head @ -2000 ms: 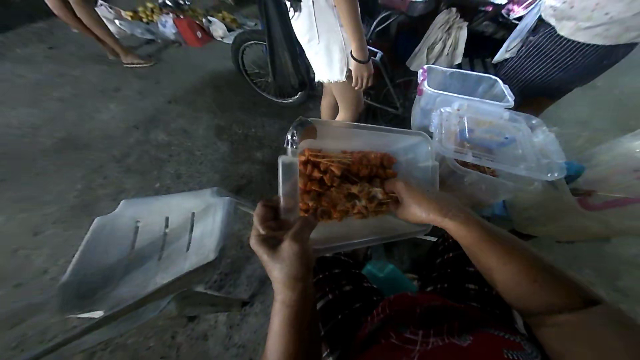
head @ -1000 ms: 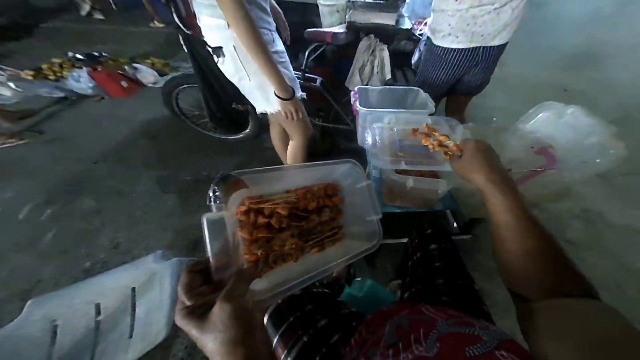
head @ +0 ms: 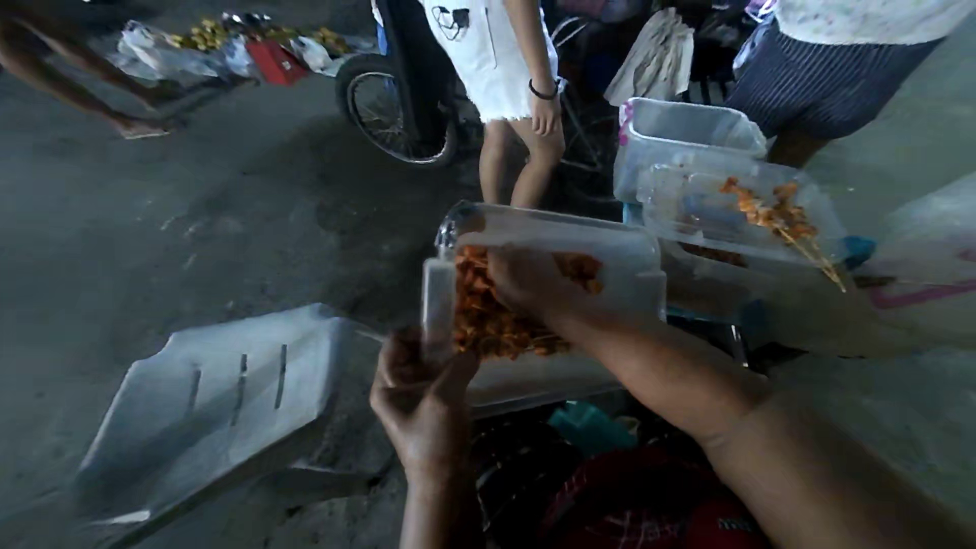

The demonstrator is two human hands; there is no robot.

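Observation:
My left hand (head: pixel 427 396) grips the near left corner of a clear plastic container (head: pixel 549 221), tilted over my lap. Inside it lie skewers of reddish-orange meat pieces (head: pixel 496 328). My right hand (head: pixel 526 278) reaches into the container over the skewers; its fingertips are hidden, so whether it grips one cannot be told. To the right, a few skewers (head: pixel 774 213) rest on a translucent lid (head: pixel 686 198), their sticks pointing toward me. Below that lid, a further container shows more brownish-red food (head: pixel 713 255).
An open plastic bin (head: pixel 690 126) stands behind the lid. A white plastic chair (head: pixel 221 404) is at lower left. Two people stand ahead, near a wheel (head: pixel 396 110); another person's legs show at upper left. Fruit (head: pixel 206 36) and a red box (head: pixel 276 62) lie on the ground. Plastic bags sit at right.
My right hand held skewers over the lid one second ago; those skewers now lie on it, and the hand is back inside the container. My left hand still holds the container's corner.

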